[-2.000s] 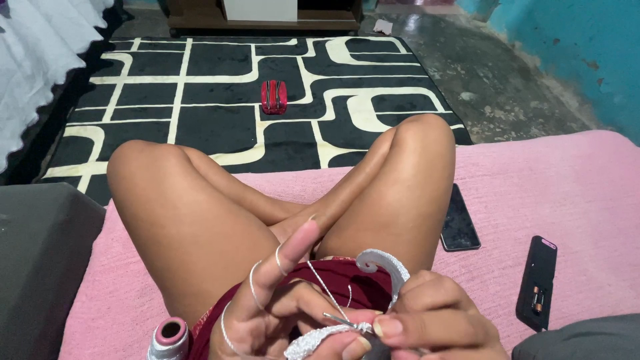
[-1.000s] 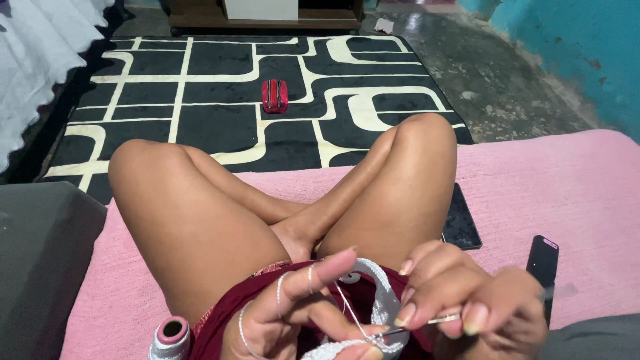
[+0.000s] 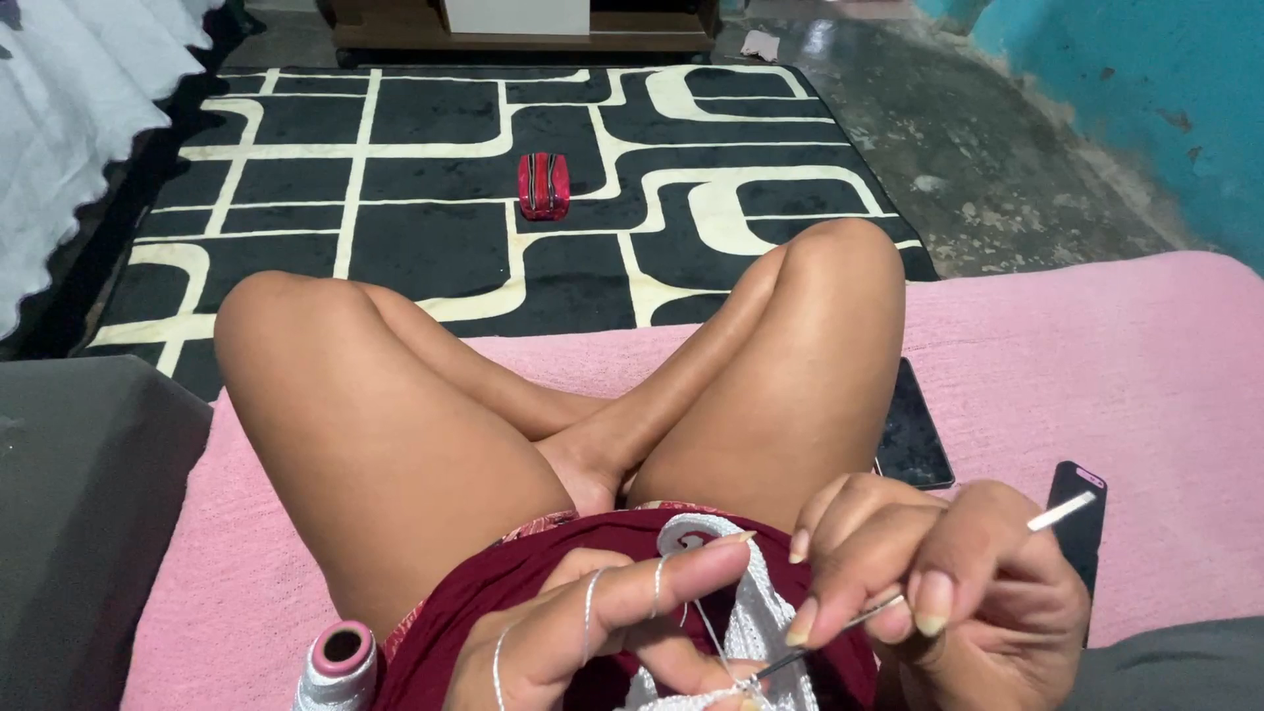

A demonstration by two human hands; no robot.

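Observation:
My right hand pinches a thin metal crochet hook, whose tip meets the edge of a white crocheted strip. The strip curls over my lap, on dark red cloth. My left hand grips the work at the bottom edge, its index finger stretched out with white thread wound around it. From there the thread runs down to the hook's tip. A cone of white thread with a pink top stands by my left thigh. The lower part of my left hand is cut off by the frame.
On the pink cover a dark tablet or phone lies beside my right thigh, and a black flat case farther right. A red zipped pouch sits on the black and cream patterned rug. A grey cushion is at left.
My right hand was low against the work two seconds ago; it has risen and moved right, and more of the hook shows. My left index finger has tilted lower, toward the right.

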